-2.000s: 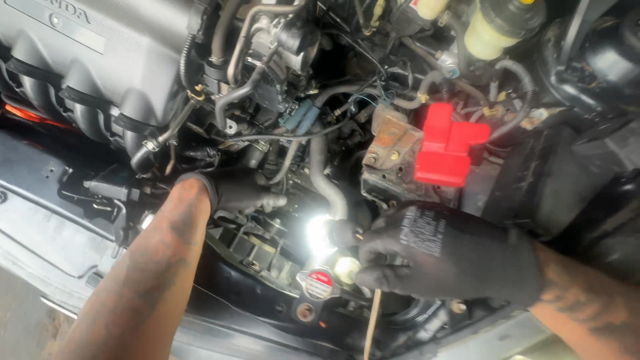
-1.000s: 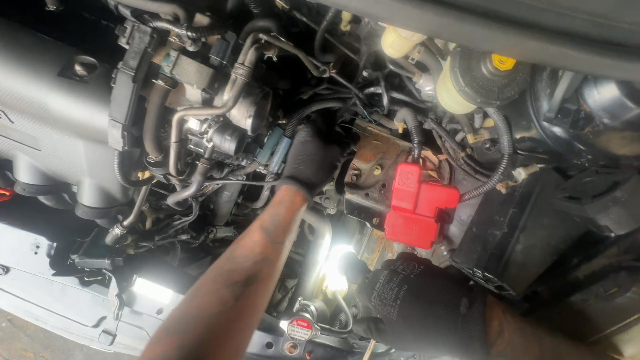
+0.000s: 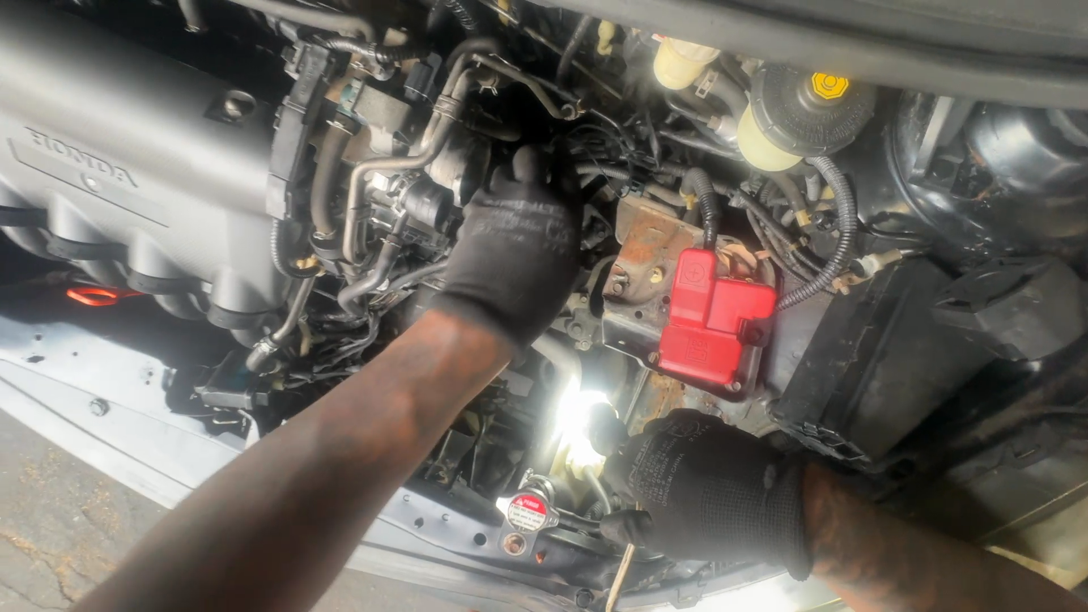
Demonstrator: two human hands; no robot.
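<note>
My left hand [image 3: 523, 246], in a black work glove, reaches down among hoses and wiring in the engine bay, left of a rusty metal battery bracket [image 3: 648, 242]. Its fingertips are hidden, so its grip does not show. A red battery terminal cover [image 3: 712, 327] sits on the bracket, between my two hands. My right hand [image 3: 710, 489], also gloved in black, holds a lit work light [image 3: 586, 429] low over the front of the bay. A thin light-coloured rod [image 3: 621, 578] sticks out below the same hand. The radiator cap [image 3: 528, 508] lies just left of it.
The grey plastic engine cover [image 3: 127, 161] fills the upper left, with the orange dipstick handle [image 3: 102, 295] below it. A fluid reservoir [image 3: 807, 110] with a yellow-marked cap stands at the upper right, above a black plastic box [image 3: 875, 357]. The front body edge [image 3: 408, 527] crosses the bottom.
My left hand has moved from low near the radiator area up among the hoses, then a little further left of the bracket. My right hand stays near the radiator cap with the light. The view has shifted.
</note>
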